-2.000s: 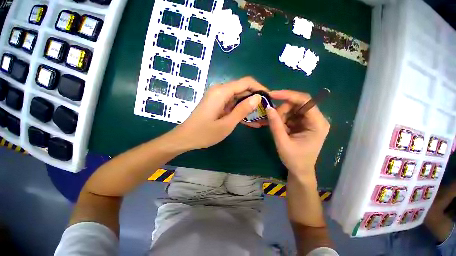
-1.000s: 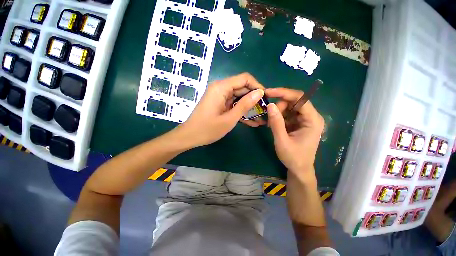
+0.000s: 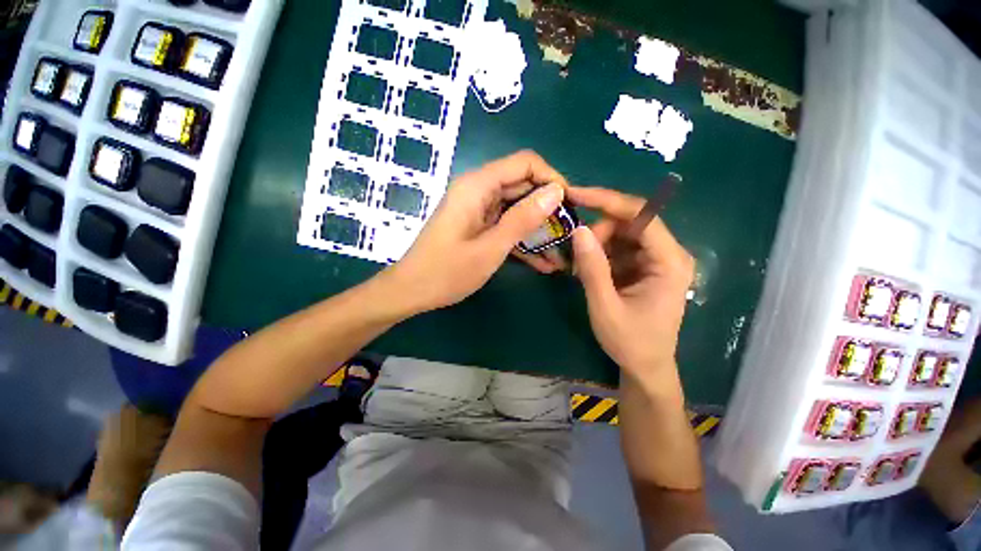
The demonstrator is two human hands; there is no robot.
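Observation:
An open black watch case [image 3: 554,229] with a white-and-yellow block inside and a thin white line along its edge is held above the green bench top. My left hand [image 3: 473,231] grips it from the left, thumb across its upper face, hiding much of it. My right hand [image 3: 635,280] has its thumb and index finger at the case's right edge. Tweezers [image 3: 659,202] are tucked in my right hand; one end sticks out up and right, and the other end is hidden. Whether my right fingertips grip the case edge or only touch it is hard to tell.
A die-cut adhesive sheet [image 3: 389,113] lies left of centre, with white scraps [image 3: 497,65] beside it and more scraps [image 3: 649,125] to the right. The left tray [image 3: 183,253] holds black units; the right tray stack [image 3: 796,280] holds pink-edged units. A person's arm [image 3: 957,463] shows at lower right.
The case has turned slightly in my fingers, and the protruding tweezers end has shifted left and up. A dark shape and part of another person have appeared at lower left.

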